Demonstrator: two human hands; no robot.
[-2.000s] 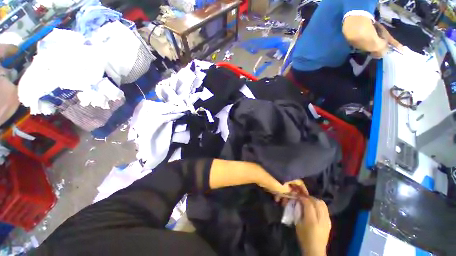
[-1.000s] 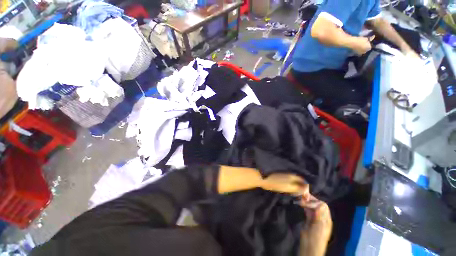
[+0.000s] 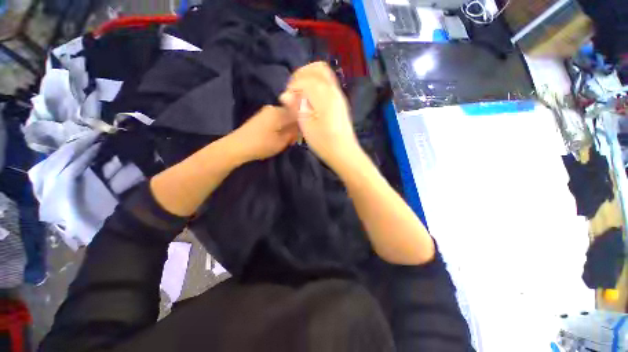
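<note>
My left hand and my right hand are close together near the upper middle, over the black garment. A small pale piece, perhaps a white strip, shows between the fingers. Both hands are closed around it, somewhat blurred, and their fingertips are partly hidden. The crumpled black garment hangs below the hands onto my lap and lies over the red crate.
The red plastic crate holds black cut panels. White panels hang at its left. A white, blue-edged sewing table is at the right, with black pieces beyond. Scraps lie on the floor.
The view has swung right and down, so the table fills the right and the other person is out of view. Both hands now appear higher, still together, with the pale piece between them.
</note>
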